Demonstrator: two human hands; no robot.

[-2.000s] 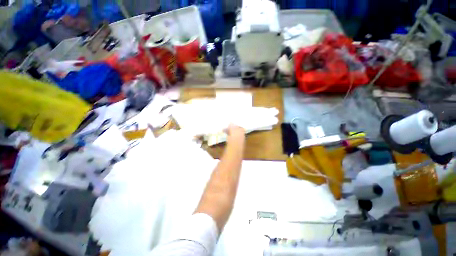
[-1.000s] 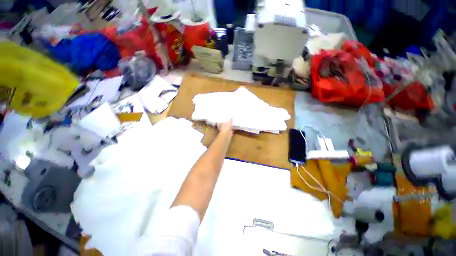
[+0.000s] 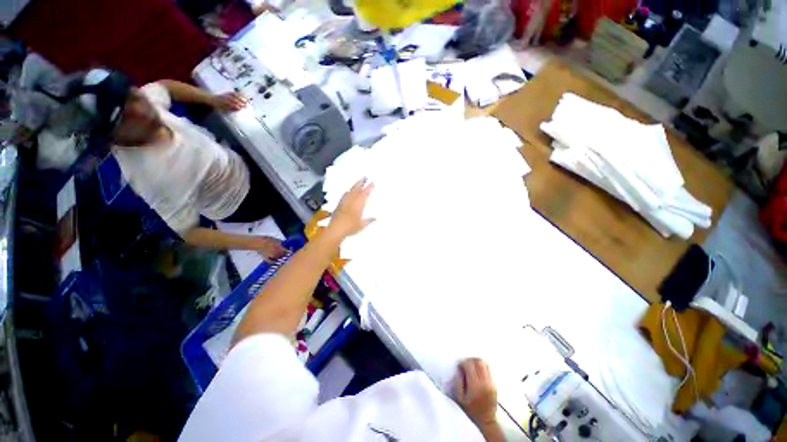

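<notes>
The large pile of white cut panels [image 3: 449, 186] spreads over the table with jagged layered edges. My left hand [image 3: 349, 211] is on the pile's left edge, thumb and fingers apart; no piece is visibly lifted. My right hand [image 3: 476, 388] is curled at the table's front edge, just left of the sewing machine head [image 3: 574, 410]; white glare hides whether it holds a piece. A smaller stack of white pieces [image 3: 617, 160] lies on the brown board [image 3: 578, 211], apart from the pile.
A blue basket [image 3: 203, 341] stands under my left forearm. A person [image 3: 185, 164] sits at the neighbour's sewing machine [image 3: 315, 129] on the left. A black phone [image 3: 686, 276] with a white cord and a mustard cloth [image 3: 682, 350] lie right of the board.
The view has swung to the left and down. My left hand has left the stack on the board and is now on the large pile's left edge. My right hand has come into view.
</notes>
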